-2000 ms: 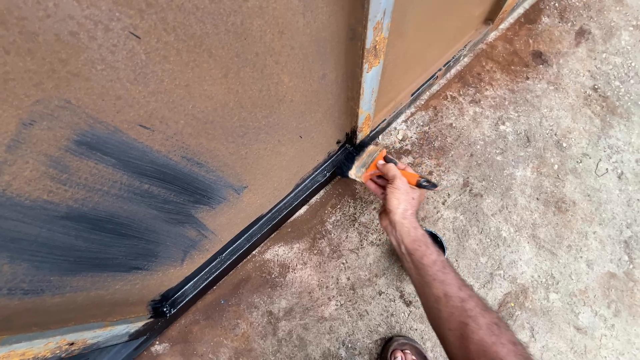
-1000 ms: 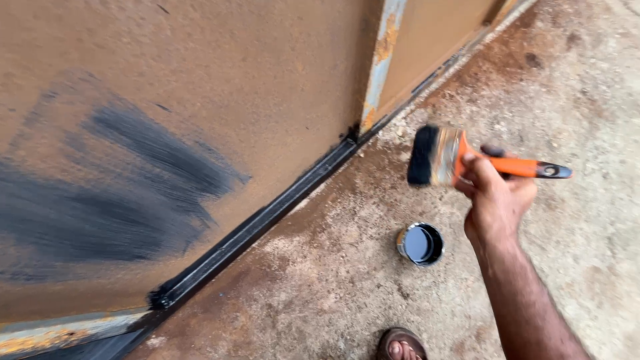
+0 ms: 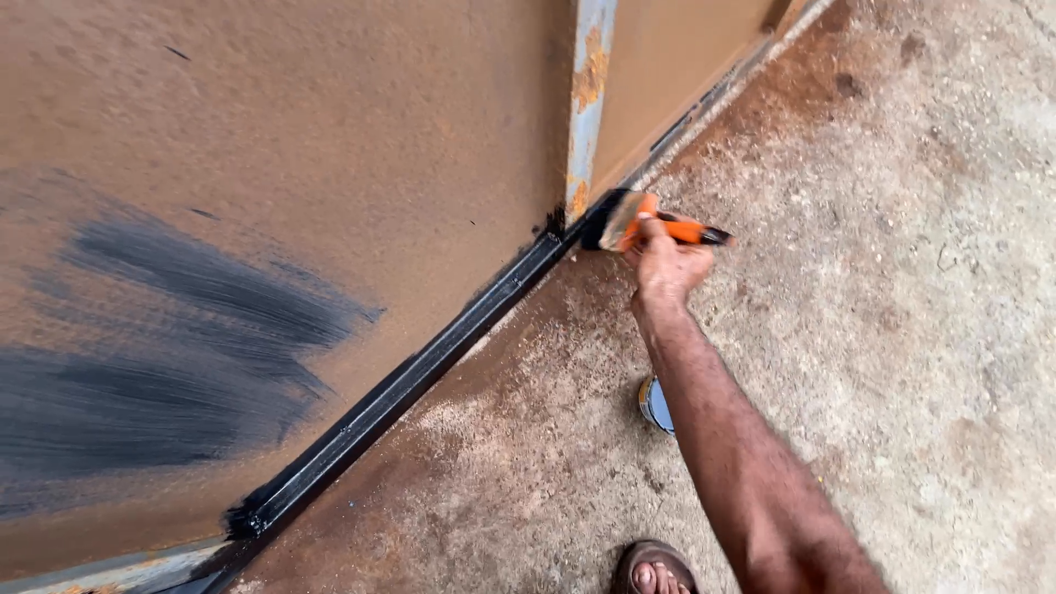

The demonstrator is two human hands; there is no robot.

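My right hand point(image 3: 670, 262) grips a wide paintbrush point(image 3: 639, 223) by its orange handle. The dark, paint-loaded bristles lie against the bottom rail, just right of the foot of a rusty grey metal upright point(image 3: 590, 99). Left of the upright, the bottom rail point(image 3: 404, 371) of the brown metal panel point(image 3: 330, 148) is coated in wet-looking black paint. Broad dark brush strokes point(image 3: 190, 363) mark the panel at the left. My forearm partly covers a small paint can point(image 3: 656, 404) on the ground. My left hand is out of view.
Rough, stained concrete ground point(image 3: 891, 330) runs along the panel's foot. A sandalled foot point(image 3: 656, 569) is at the bottom edge, below the can. A pale, rusty bar point(image 3: 124, 573) meets the painted rail at the lower left. A second brown panel point(image 3: 685, 74) continues beyond the upright.
One second ago the brush was held off the rail above the ground, with the can in full view. Now its bristles are back at the rail and my forearm overlaps the can.
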